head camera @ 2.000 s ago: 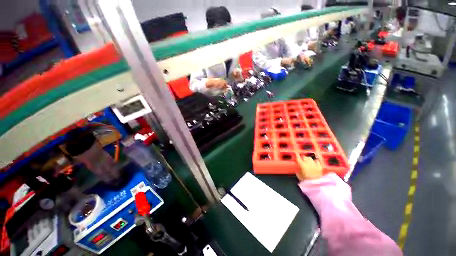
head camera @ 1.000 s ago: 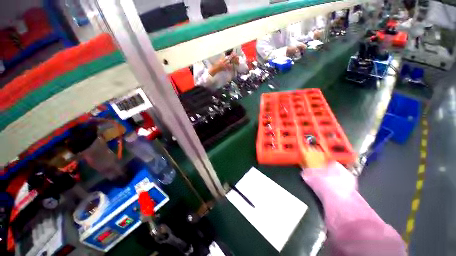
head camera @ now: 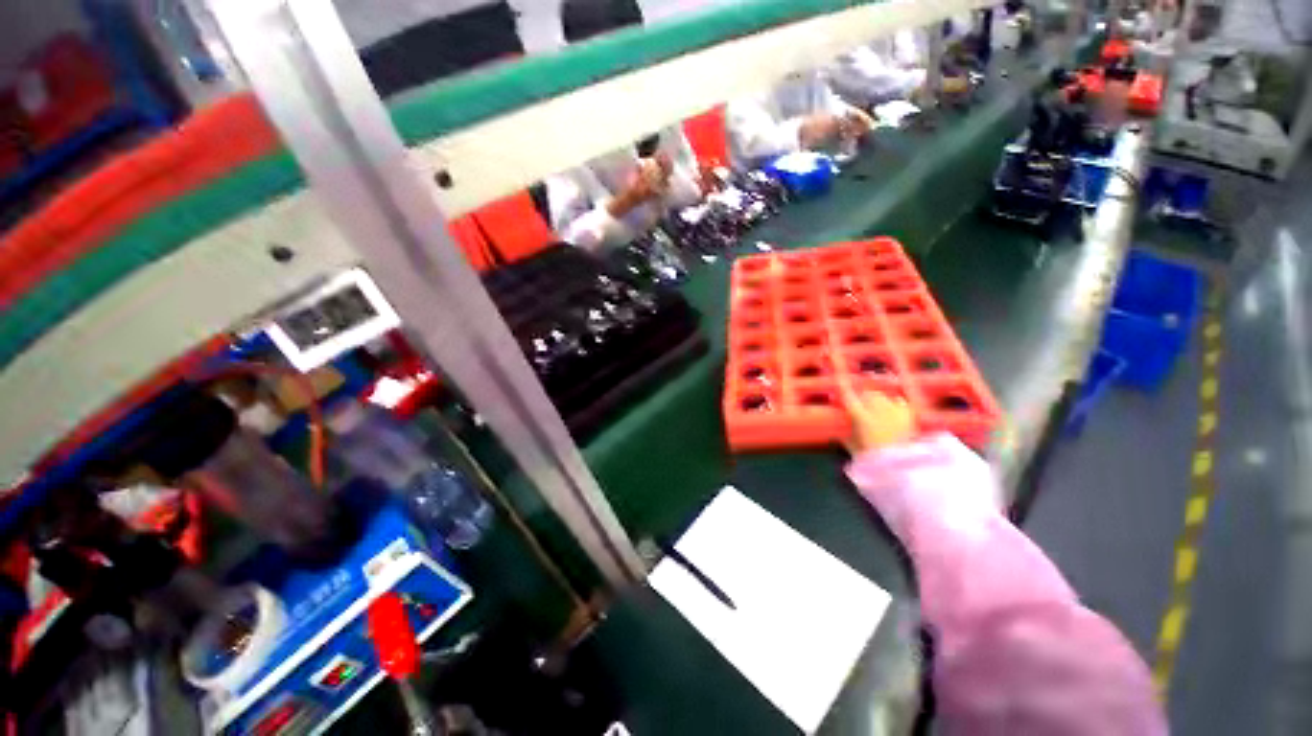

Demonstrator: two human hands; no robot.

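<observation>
The orange-red compartment tray lies on the green bench, with small dark round parts in many of its pockets. My right hand, in a pink sleeve, is at the tray's near edge, over the front pockets. Its fingertips are small and blurred, so I cannot tell if they hold a part. My left hand is out of the picture.
A white sheet with a dark pen lies nearer me. The clamp's red grip stands before a blue-and-white instrument. A metal post rises left of the sheet. Black trays and people's hands are across the bench.
The round part with a shiny centre seen at my right fingertips a second ago no longer shows there. The hand stays at the tray's near edge. The view has shifted slightly.
</observation>
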